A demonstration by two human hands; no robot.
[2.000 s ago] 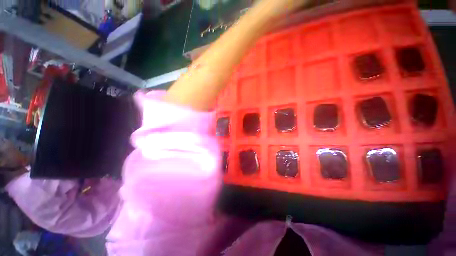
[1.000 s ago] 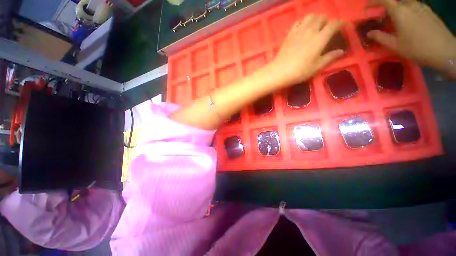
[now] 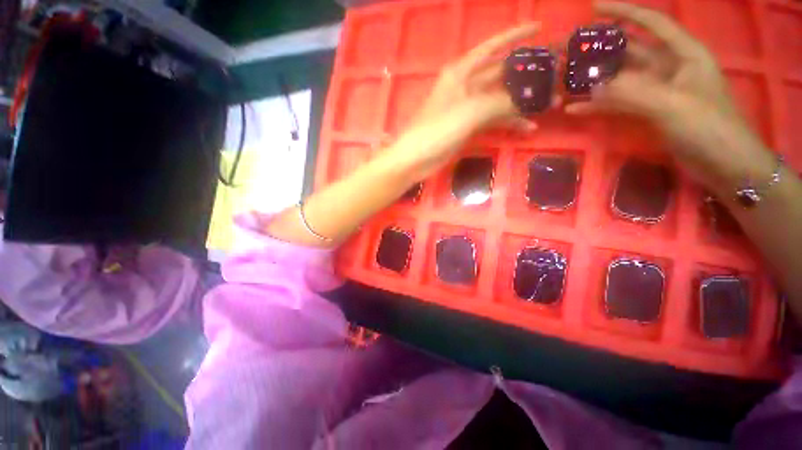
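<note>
My left hand point(image 3: 479, 83) holds a strapless smartwatch point(image 3: 530, 81) between thumb and fingers, above the red foam tray point(image 3: 422, 39). My right hand point(image 3: 659, 83) holds a second smartwatch point(image 3: 594, 60) close beside it; the two look slightly apart. Both screens are lit with white text and a small red mark on black. Dark-screen watches point(image 3: 634, 290) sit in square pockets in the two tray rows nearest my body. My right forearm partly covers one at the right. Pockets at the tray's upper left hold nothing.
A large black panel point(image 3: 110, 145) stands at the left. White and yellow papers point(image 3: 264, 145) with thin black cables lie left of the tray. Another person's pink sleeve point(image 3: 97, 290) shows at the left edge. A metal frame bar point(image 3: 290, 42) runs behind the papers.
My hands, lowered over the tray's far pockets a second ago, now hold two lit watches together above it. The view has shifted, with papers and cables more visible.
</note>
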